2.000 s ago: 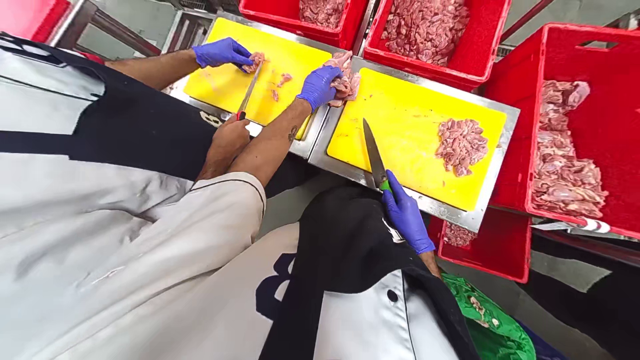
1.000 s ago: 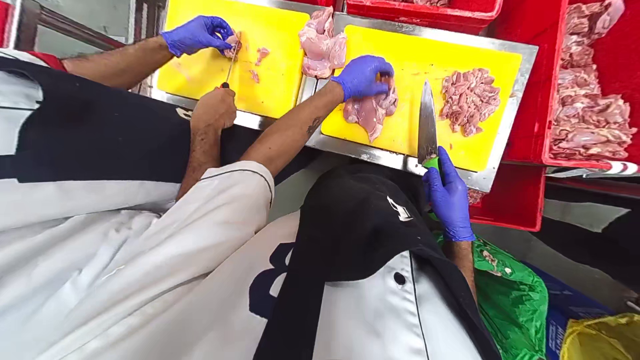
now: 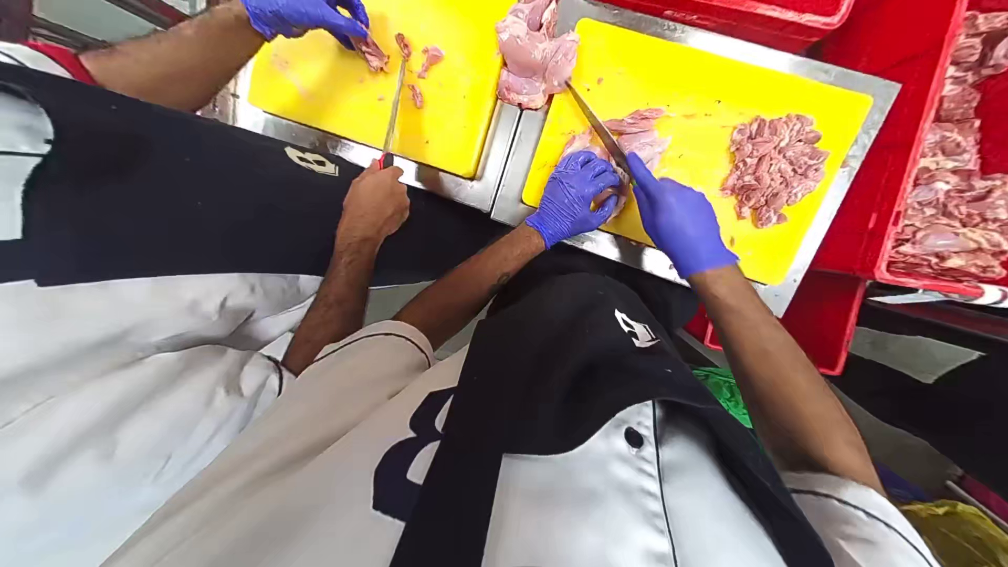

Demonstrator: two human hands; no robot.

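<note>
My right hand (image 3: 681, 220), in a purple glove, grips a knife (image 3: 596, 124) whose blade lies across a piece of raw meat (image 3: 642, 142) on the yellow cutting board (image 3: 693, 71). Its tip points up and left. My left hand (image 3: 577, 197), gloved too, presses on the near end of that piece with bent fingers. A heap of cut meat (image 3: 776, 167) sits at the board's right side. More raw pieces (image 3: 535, 55) rest where the two boards' metal trays meet. The knife's handle is hidden in my right hand.
At left a co-worker's gloved hand (image 3: 307, 17) holds a meat scrap over another yellow board (image 3: 449, 87); their bare hand (image 3: 376, 198) grips a knife (image 3: 394, 110). Red crates stand behind and at right, one with raw meat (image 3: 953, 197). A green bag (image 3: 723, 394) lies low at right.
My left hand has come down to the near end of the meat piece. My right hand has moved up over the board, bringing the knife from beside the cut heap onto the piece.
</note>
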